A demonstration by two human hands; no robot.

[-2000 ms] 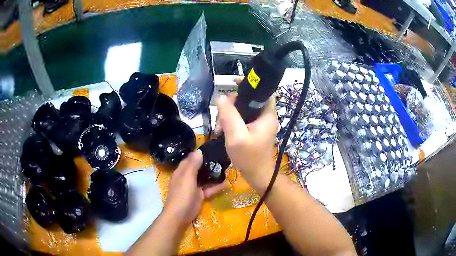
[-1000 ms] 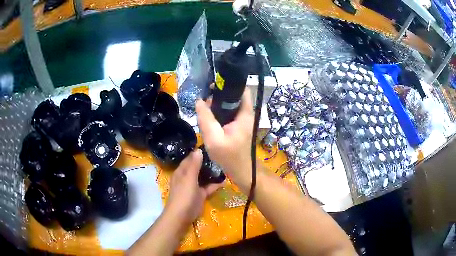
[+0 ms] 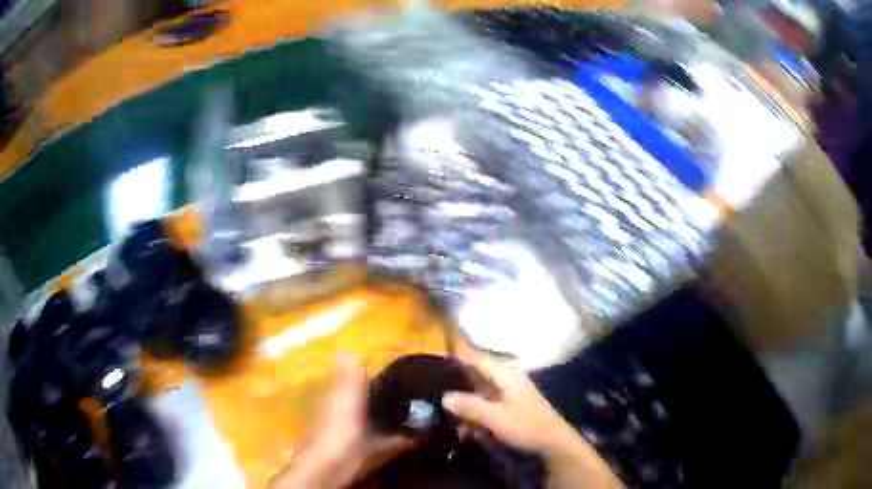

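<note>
The picture is blurred. A round black housing with a small silver-white piece at its middle is low in the centre, near the bench's front edge. My left hand is at its left side, smeared by motion, and seems to hold it. My right hand is at its right side, fingers bent over it, one fingertip near the silver piece. The electric screwdriver is no longer in my right hand and cannot be made out clearly.
Black housings cluster at the left. The pale screw feeder stands behind the work spot. Loose wired motors, a blister tray and a blue bin are to the right. A black tote holds small pieces at lower right.
The view has swung right and down. My right hand has let go of the screwdriver and moved down to the housing. The housing and my left hand now appear lower in the picture.
</note>
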